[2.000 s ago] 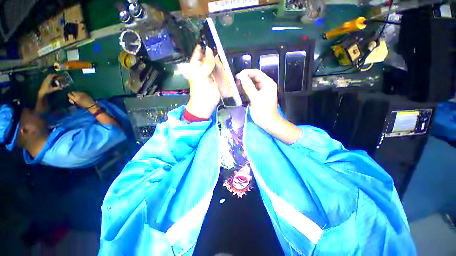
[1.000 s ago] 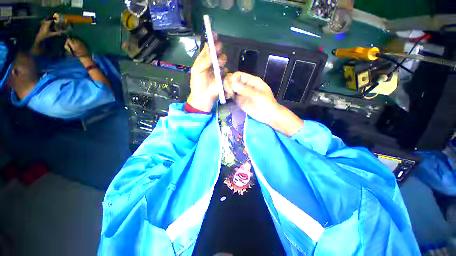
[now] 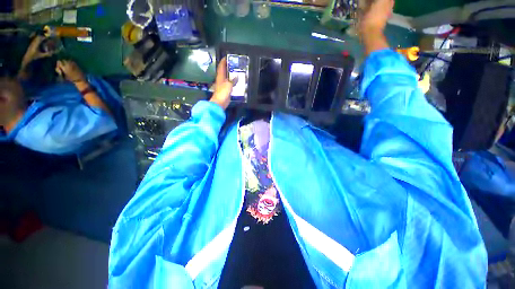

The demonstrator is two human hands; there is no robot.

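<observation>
A long black tray (image 3: 285, 106) with four slots lies on the green bench in front of me. My left hand (image 3: 224, 83) is at its left end, on a smartphone (image 3: 238, 79) with a bright white patch that lies in or over the leftmost slot. Phones with dark or partly bright faces lie in the other slots, one of them a dark phone (image 3: 326, 88) at the right. My right hand (image 3: 377, 18) is stretched out to the back right, beside a small container of parts (image 3: 343, 10). Its fingertips are blurred, so its grip cannot be told.
A flat parts tray (image 3: 158, 115) is at the left. A blue-purple box (image 3: 174, 23) and a pale ring (image 3: 139, 11) stand at the back left. An orange handle (image 3: 411, 53) is partly behind my right sleeve. A coworker in blue (image 3: 70, 121) sits at the left.
My left hand has lowered the phone from an edge-on hold to the tray's leftmost slot. My right hand has left the phone and moved far to the back right.
</observation>
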